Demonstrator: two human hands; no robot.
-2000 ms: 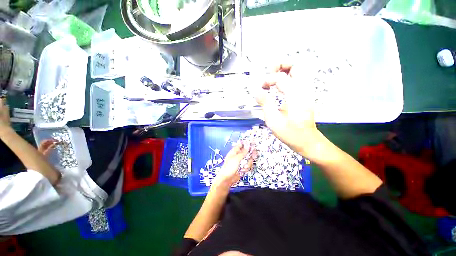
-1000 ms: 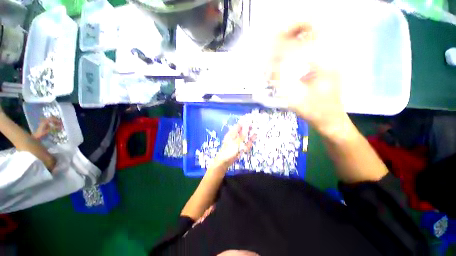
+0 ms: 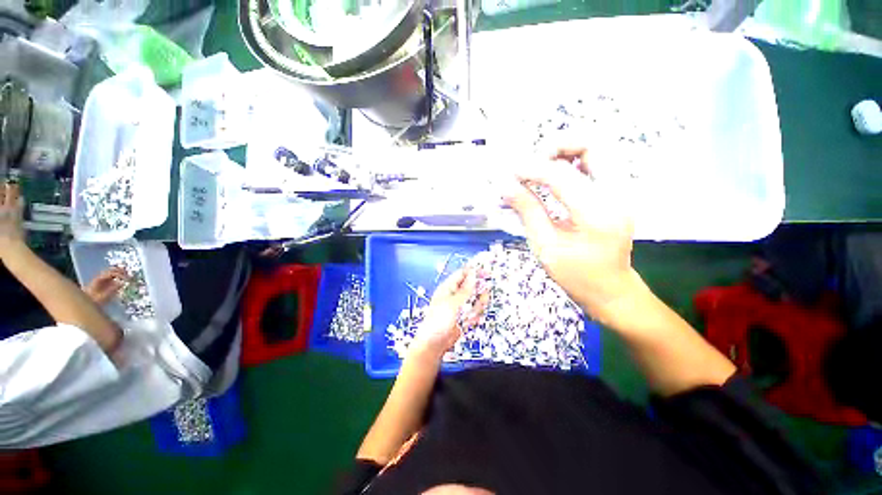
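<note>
The blue parts bin [image 3: 387,253] sits below the bench edge, with white and silvery stemmed parts [image 3: 542,314] heaped mostly in its right side. My left hand [image 3: 453,314] is in the bin at the heap's left, fingers curled and partly apart; whether it holds a part cannot be told. My right hand [image 3: 571,227] is over the left front of the white tray [image 3: 745,126], fingers bent, near the fixture's right end; glare hides what is at its fingertips. Tiny loose fittings [image 3: 619,126] are scattered on the tray.
A steel bowl feeder [image 3: 358,82] stands behind the pale fixture [image 3: 435,218]. Black-ended knobs [image 3: 292,160] and labelled translucent boxes [image 3: 208,198] are to its left. A person in a white sleeve [image 3: 68,377] works at far left. Red stools [image 3: 279,314] stand below the bench.
The view tipped down and came back up since the middle frame. My right hand has come back from farther over the tray towards the fixture's end. My left hand stays in the bin.
</note>
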